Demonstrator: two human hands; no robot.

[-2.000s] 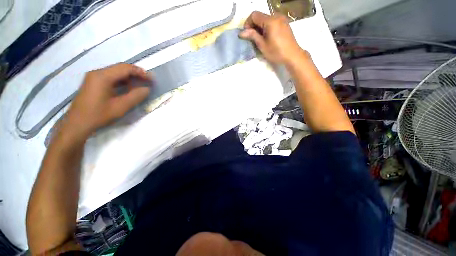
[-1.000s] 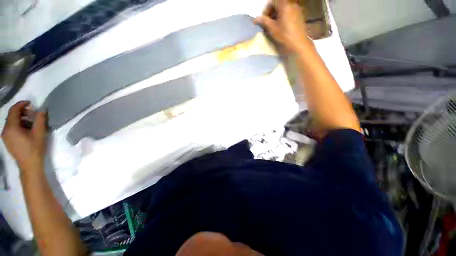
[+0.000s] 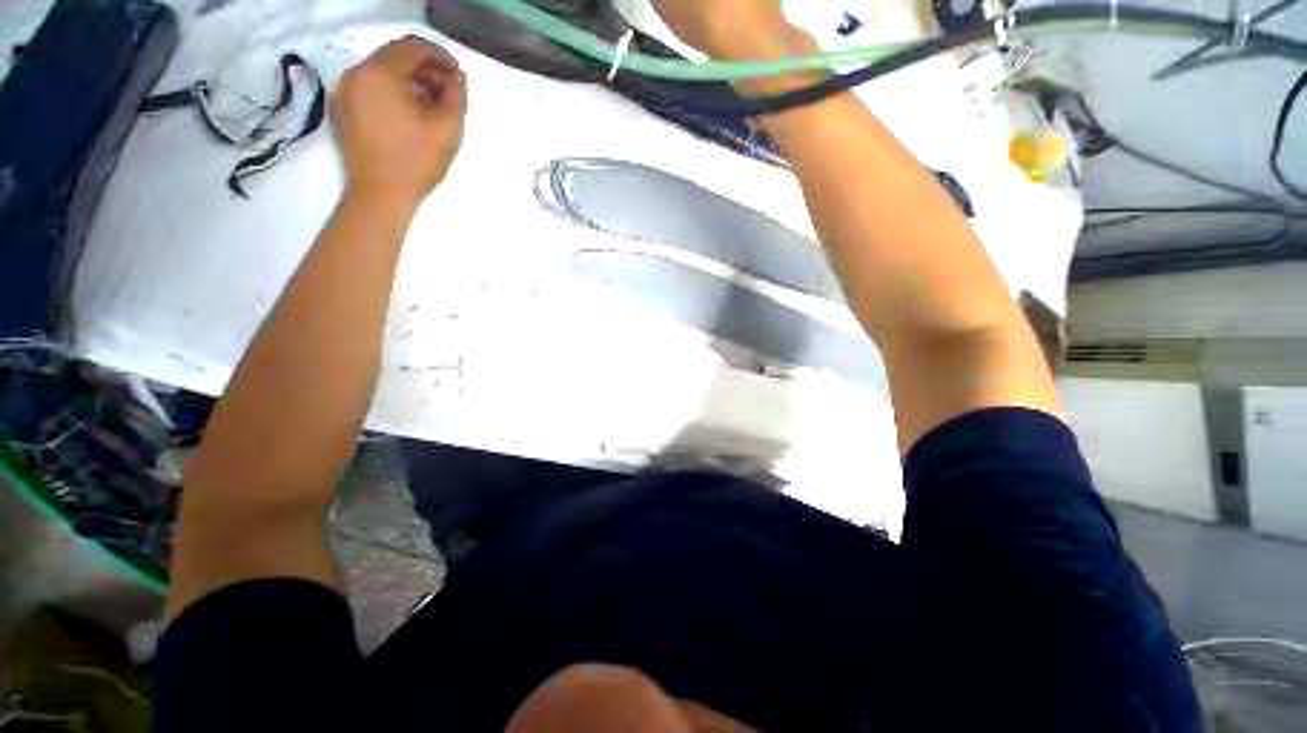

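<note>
Two curved grey strips lie on the white cloth-covered table (image 3: 473, 301). The upper strip (image 3: 688, 208) has thin looped outlines at its left end. The lower strip (image 3: 652, 287) lies nearer my body. Both run right toward my right forearm. My left hand (image 3: 399, 118) is curled closed above the cloth, left of the strips, with nothing visible in it. My right hand (image 3: 724, 22) is at the top edge, partly cut off and crossed by hoses; what it holds cannot be seen. A dark rounded object (image 3: 523, 40), possibly the iron, is at the top edge between my hands.
A green hose (image 3: 667, 66) and black cable cross the top. A black-and-white curled strip (image 3: 258, 136) lies at left, beside folded navy fabric (image 3: 65, 143). A green-rimmed container (image 3: 86, 537) of dark pieces is below the left table edge. A yellow item (image 3: 1035, 153) is at upper right.
The view has swung left; the fan is out of view. Both hands have left the strips. My left hand has closed, and my right hand has moved up to the hoses.
</note>
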